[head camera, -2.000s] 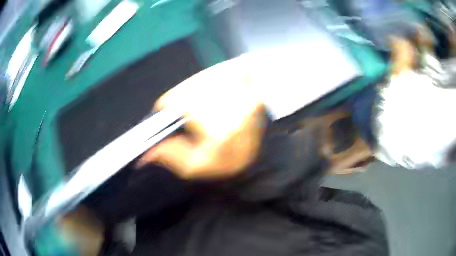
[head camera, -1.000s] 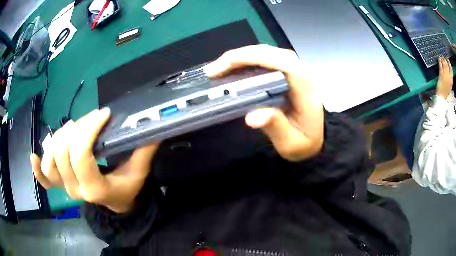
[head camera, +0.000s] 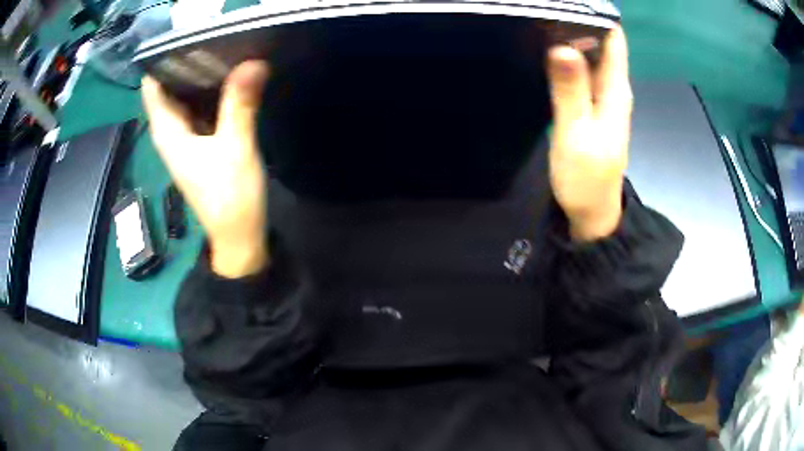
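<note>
A laptop (head camera: 405, 106) is held up close in front of me, at the top of the view. A dark face of it is towards me and its long silver edge runs along the top; which face it is I cannot tell. My left hand (head camera: 212, 158) grips its left end, thumb on the dark face. My right hand (head camera: 589, 132) grips its right end the same way. The fingers behind it are hidden. Both hands are slightly blurred.
A silver closed laptop (head camera: 692, 194) lies on a black mat at the right, with a white cable (head camera: 748, 194) beside it. Another silver laptop (head camera: 70, 225) lies at the left, near a black power adapter (head camera: 134, 236). A person's white sleeve (head camera: 771, 396) shows at lower right.
The laptop was held with its port edge towards me. It is now turned and raised, its long edge across the top. Both hands moved up and now hold opposite ends.
</note>
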